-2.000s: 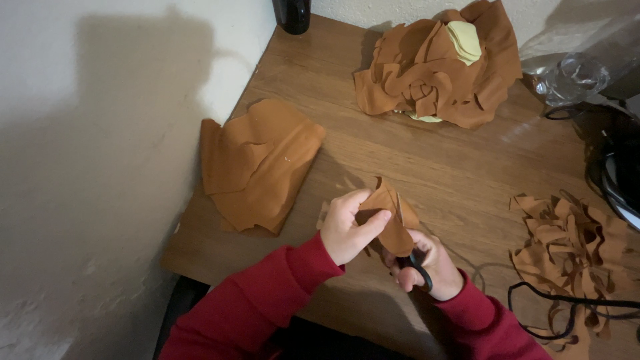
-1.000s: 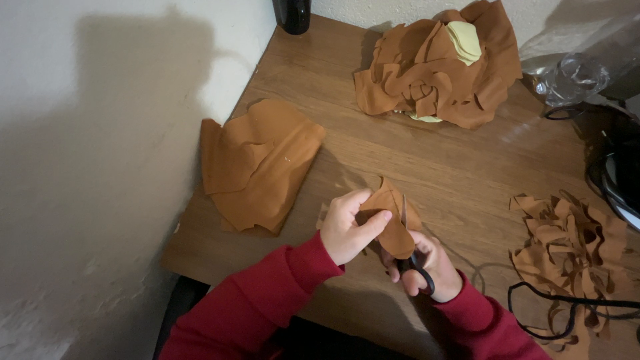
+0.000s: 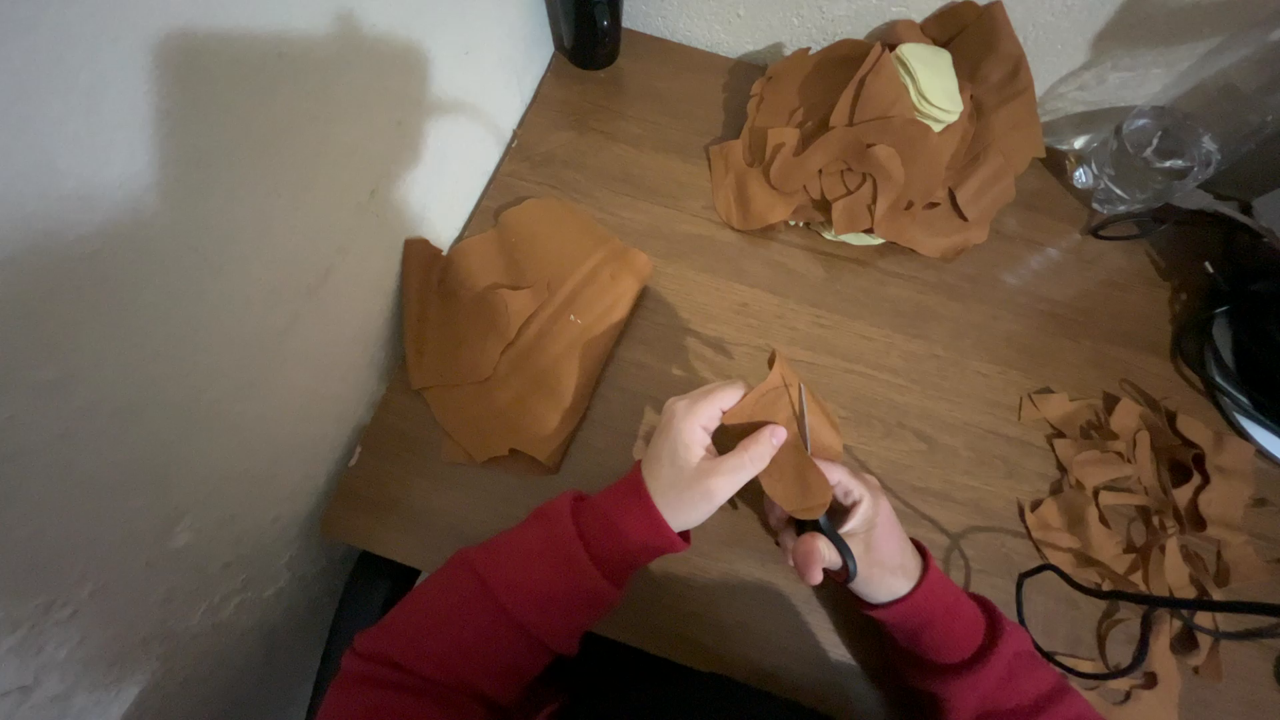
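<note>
My left hand (image 3: 703, 455) pinches a piece of brown leather (image 3: 797, 480) between thumb and fingers, above the wooden tabletop. Black-handled scissors (image 3: 832, 545) are in my right hand (image 3: 858, 535), with my thumb at one loop. A blade shows against the leather, its tip pointing away from me; the rest of the scissors is hidden by the leather and my fingers. Larger folded brown leather pieces (image 3: 530, 340) lie at the left edge of the table. At the back sits a heap of brown leather pieces (image 3: 870, 150) with pale yellow pieces (image 3: 930, 85) on it.
Thin leather offcuts (image 3: 1140, 490) lie in a tangle at the right, with a black cord (image 3: 1085, 590) looped over them. A clear plastic bottle (image 3: 1150, 160) and black cables (image 3: 1215, 310) are at the right rear. A black cylindrical object (image 3: 587, 35) stands near the wall.
The leather piece has shifted slightly in my hands, and a scissor blade now shows on its face. The heaps on the table have stayed in place.
</note>
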